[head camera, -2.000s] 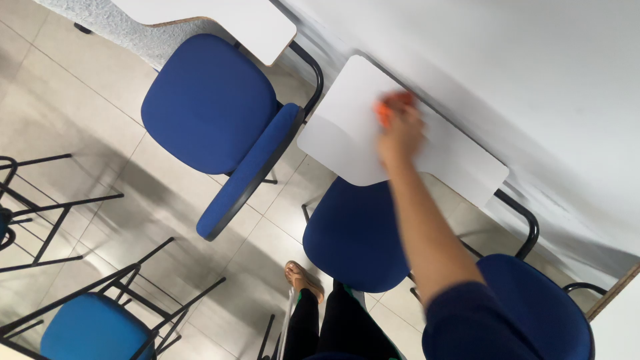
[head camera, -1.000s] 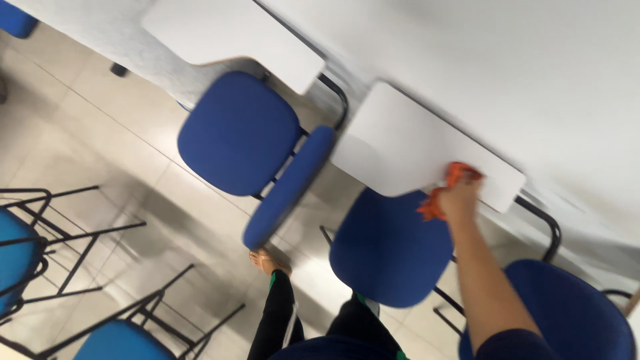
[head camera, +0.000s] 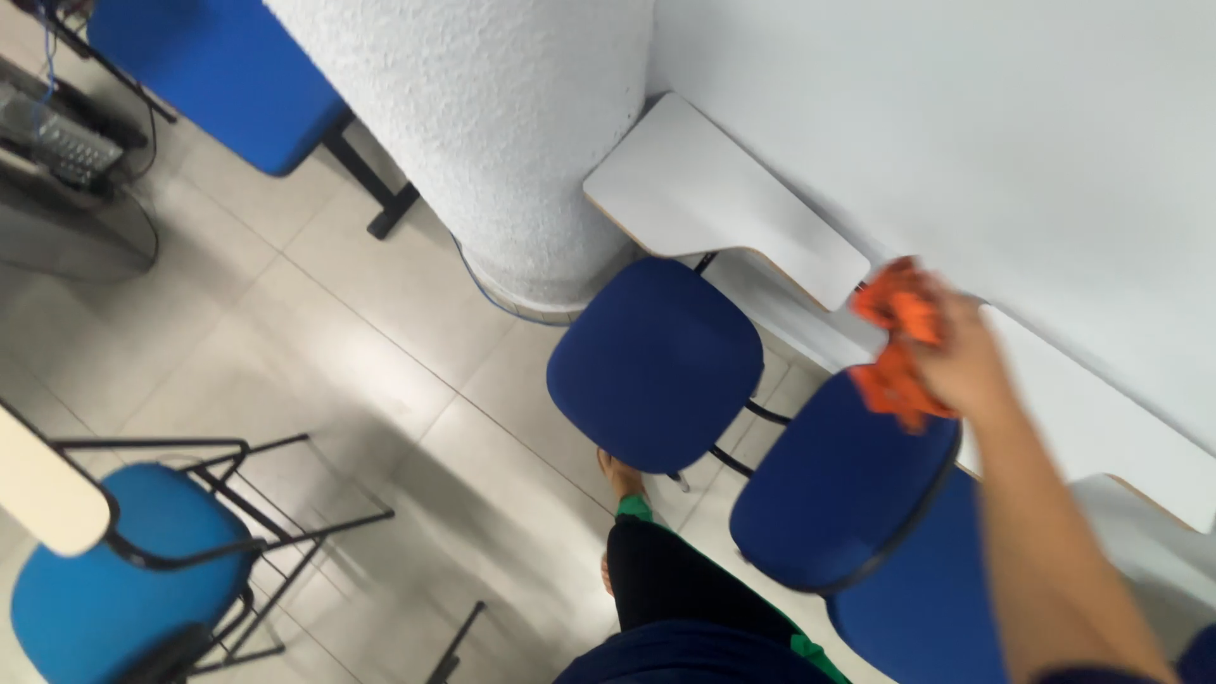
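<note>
My right hand (head camera: 959, 356), slightly blurred, grips a crumpled orange cloth (head camera: 902, 332). Hand and cloth are above the gap between two white tablet-arm desktops, by the wall. Part of the cloth overlaps the top of a dark blue chair backrest (head camera: 845, 484) in the view. Up and left of the hand lies one white desktop (head camera: 727, 190), with a dark blue seat (head camera: 655, 366) below it. Behind my forearm is the other white desktop (head camera: 1092, 399). My left hand is not in view.
A textured white column (head camera: 503, 123) stands against the white wall (head camera: 950, 123). At the lower left is a light blue chair (head camera: 133, 570) with black metal legs. A bright blue panel (head camera: 218, 76) and a blurred device with keys (head camera: 76, 147) are at the upper left.
The view has shifted left along the row, bringing in the column. My right hand, earlier over the one desktop with the orange cloth, has moved off it towards the neighbouring desktop.
</note>
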